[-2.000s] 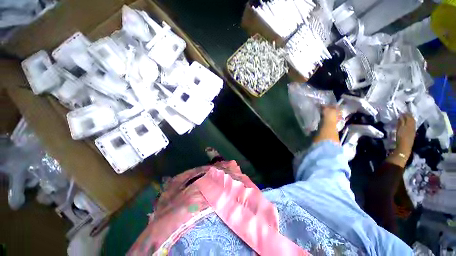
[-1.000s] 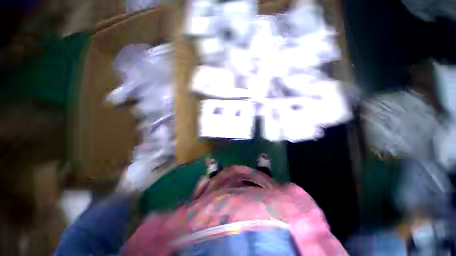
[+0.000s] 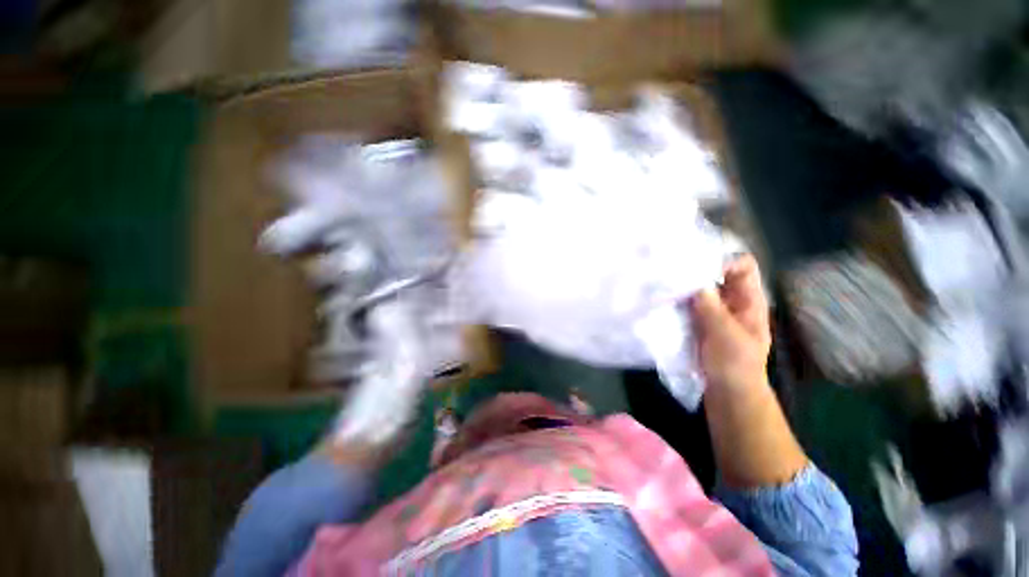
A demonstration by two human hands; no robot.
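Note:
A pale, see-through poly bag (image 3: 564, 299) spreads over the near part of a carton of white plastic housings (image 3: 587, 147). My right hand (image 3: 733, 321) is bare and pinches the bag's right edge between thumb and fingers. A corner of the bag hangs below those fingers. My left hand (image 3: 381, 400), in a white glove, is at the near side of the left carton, beside white bagged parts (image 3: 350, 237). It is blurred, and its fingers merge with the pale material, so its hold is unclear. The bag's contents are also unclear.
The left carton's brown wall (image 3: 243, 259) stands beside the housings' carton. To the right are a tray of small fasteners (image 3: 852, 316), white sticks (image 3: 959, 293) and clear bags (image 3: 903, 68). Green floor (image 3: 135, 203) shows at the left, and my feet show below the cartons.
The view has turned left from the bench to the cartons. My right hand has left the bench bags and now holds a bag over the housings. My gloved left hand has come into view.

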